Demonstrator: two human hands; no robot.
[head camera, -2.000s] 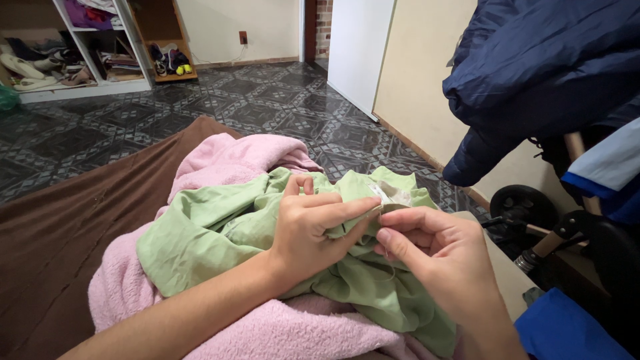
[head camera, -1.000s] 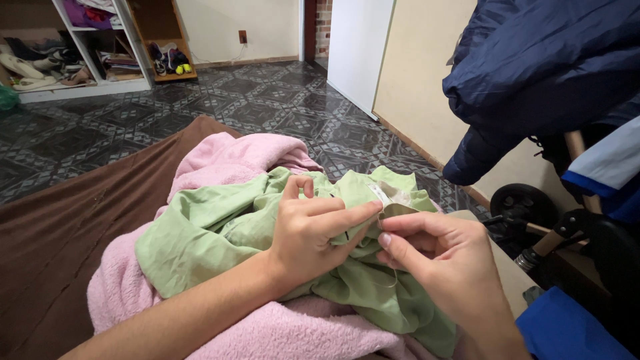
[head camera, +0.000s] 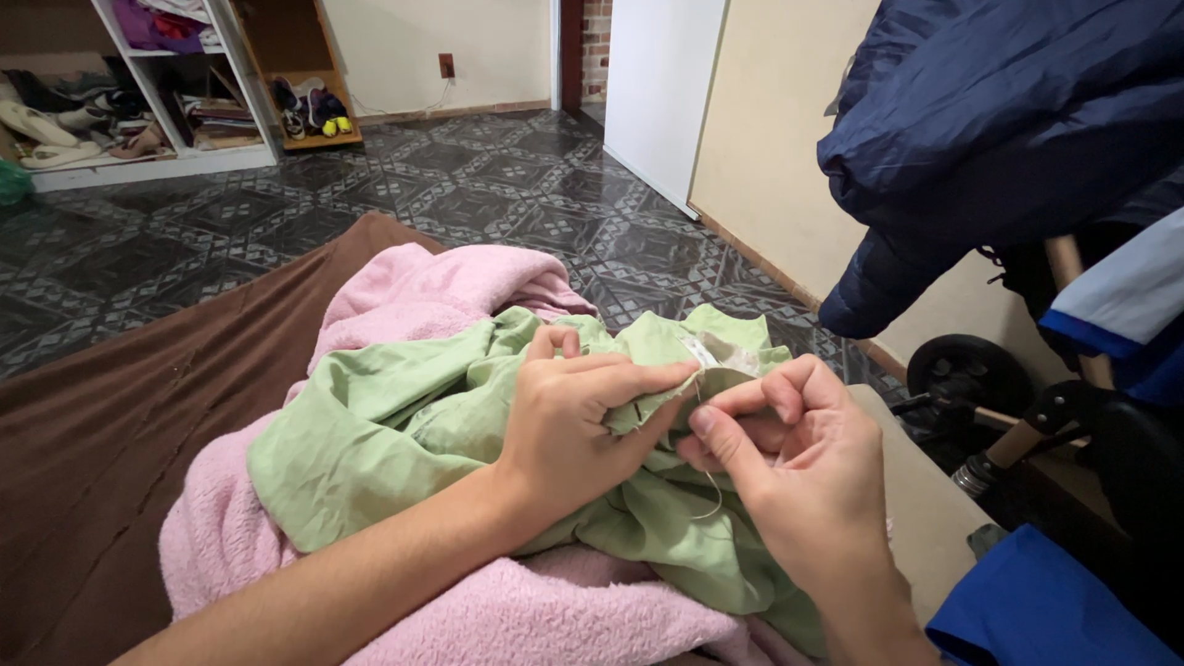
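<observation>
A light green cloth garment (head camera: 398, 444) lies bunched over a pink fleece blanket (head camera: 518, 620). My left hand (head camera: 583, 416) pinches a folded edge of the green fabric between thumb and forefinger, its little finger raised. Just right of it, my right hand (head camera: 795, 462) has thumb and forefinger together close to that edge; a needle between them cannot be made out. A thin pale thread (head camera: 717, 495) runs from the edge past the right fingertips and hangs in a loop below. Beside the left fingertip a white label (head camera: 696, 350) shows on the garment.
A brown cover (head camera: 120, 444) spreads at left over the seat or bed. Beyond the patterned tile floor (head camera: 481, 185) stand white shelves (head camera: 148, 171) with shoes and cloth. At right hang a navy padded jacket (head camera: 980, 120) and blue clothing, above a black wheel (head camera: 969, 375) and metal frame.
My right hand has shifted slightly at the fabric edge, its fingers curled differently. The loose thread hangs in a different curve. My left hand keeps its hold on the cloth.
</observation>
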